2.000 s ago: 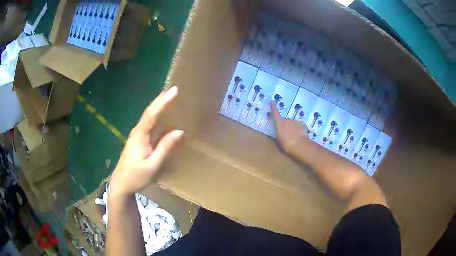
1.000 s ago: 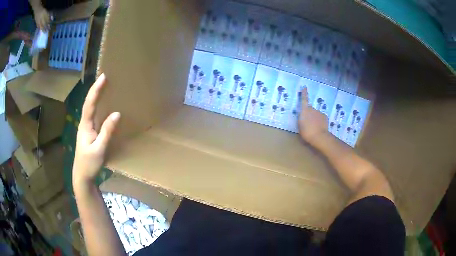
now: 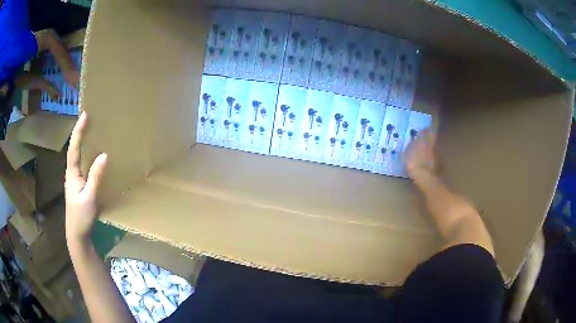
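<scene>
The large open brown shipping carton [image 3: 284, 236] fills the middle of the view. Inside, small white-blue retail boxes [image 3: 311, 123] with dark printed pictures lie in two side-by-side rows; the far row looks dimmer. My right hand [image 3: 420, 154] is inside the carton over the right end of the near row. Its fingers are blurred, and I cannot tell if it grips the end box. My left hand [image 3: 84, 180] is at the carton's left rim, fingers and thumb apart, holding nothing.
A person's arms in blue sleeves [image 3: 16, 41] reach into a second packed carton [image 3: 54, 120] at the upper left. An open carton of white plastic parts [image 3: 148, 287] stands below. The green bench [image 3: 499, 31] runs behind the large carton.
My right hand has moved right along the near row to its end. The large carton appears further left and more level. The other person's arms now reach over the second carton.
</scene>
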